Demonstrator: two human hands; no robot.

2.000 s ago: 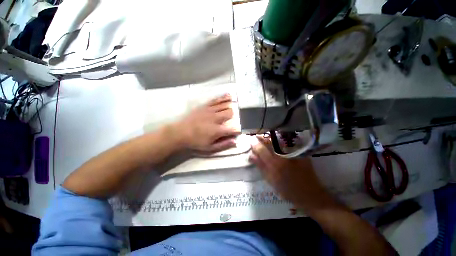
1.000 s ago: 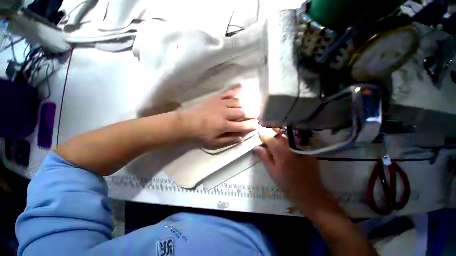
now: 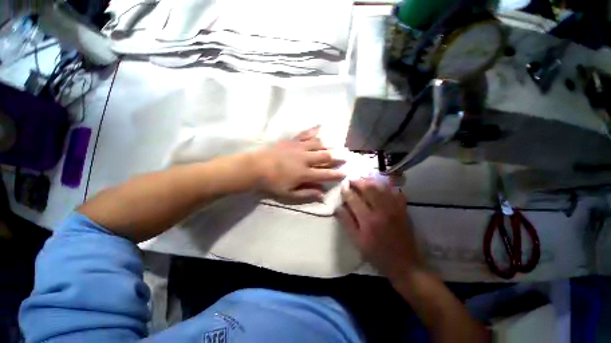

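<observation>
A large off-white fabric panel (image 3: pixel 288 241) spreads over the table and reaches its near edge. A pale patch piece, its edge marked by a dark line, lies on the panel under my hands. My left hand (image 3: pixel 301 167) lies flat on the cloth left of the needle, fingers spread. My right hand (image 3: pixel 375 211) has its fingertips on the cloth at the presser foot (image 3: pixel 382 161); whether they pinch it is unclear. The sewing machine (image 3: pixel 415 127) stands at right. Lamp glare washes out the cloth by the needle.
Red-handled scissors (image 3: pixel 512 241) lie right of the needle. A curved metal guard (image 3: pixel 439 124) is on the machine head. Stacked cut pieces (image 3: pixel 268 50) lie at the far side. A purple slab (image 3: pixel 76 157) and a purple box (image 3: pixel 30 127) are at left, near cables.
The panel has turned and spread towards me, now covering the printed ruler. My hands stay on the cloth beside the needle. The camera view has shifted.
</observation>
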